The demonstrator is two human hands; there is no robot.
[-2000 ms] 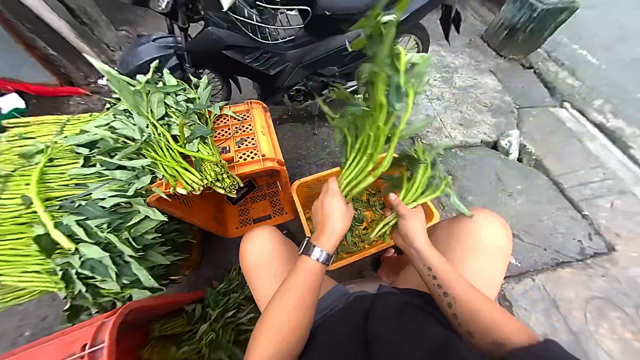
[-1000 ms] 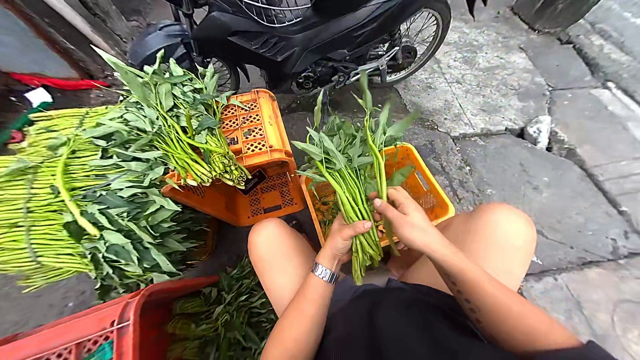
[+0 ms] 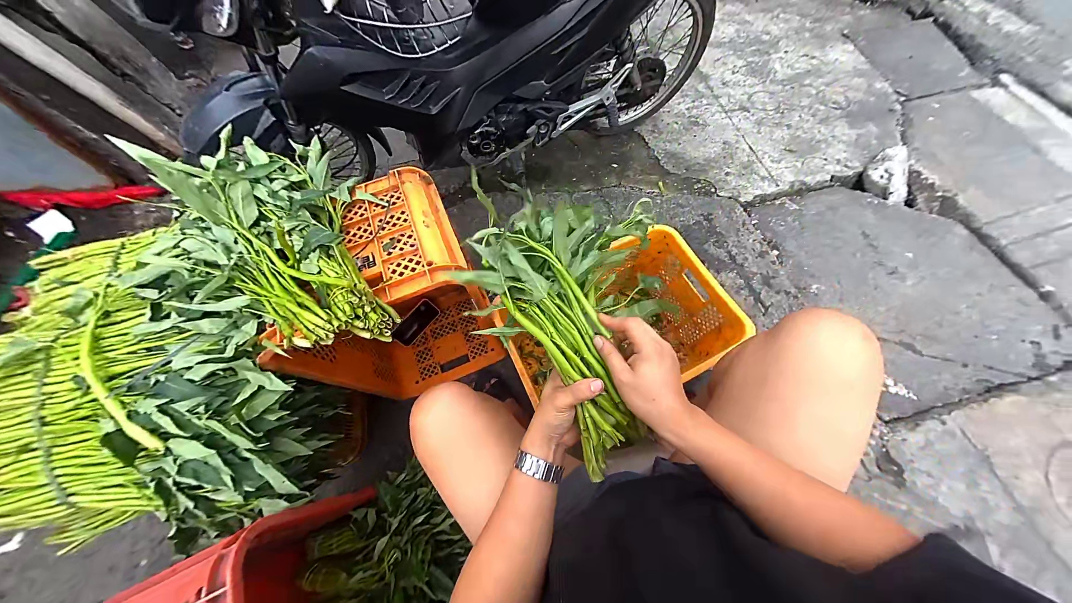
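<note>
A bunch of leafy water spinach point(image 3: 563, 331) lies slantwise between my knees, its leaves over an orange plastic crate point(image 3: 710, 289) and its cut stem ends toward me. My left hand point(image 3: 563, 412), with a metal-band watch on the wrist, is closed round the lower stems. Farther up, my right hand point(image 3: 643, 364) holds the right side of the same bunch with thumb and fingers. Loose greens point(image 3: 641, 297) lie inside the crate below.
Another orange crate point(image 3: 402, 243) at left carries a bunch of greens point(image 3: 310, 285) and a dark phone-like object point(image 3: 416, 322). Far left are stacked bundles point(image 3: 67, 419). A red crate point(image 3: 260, 557) with greens stands lower left. A black motorcycle point(image 3: 402, 88) is parked ahead on cracked paving.
Two seconds ago each hand held separate stems raised over the crate. They have come together into one bunch, lowered toward my lap, with both hands on it.
</note>
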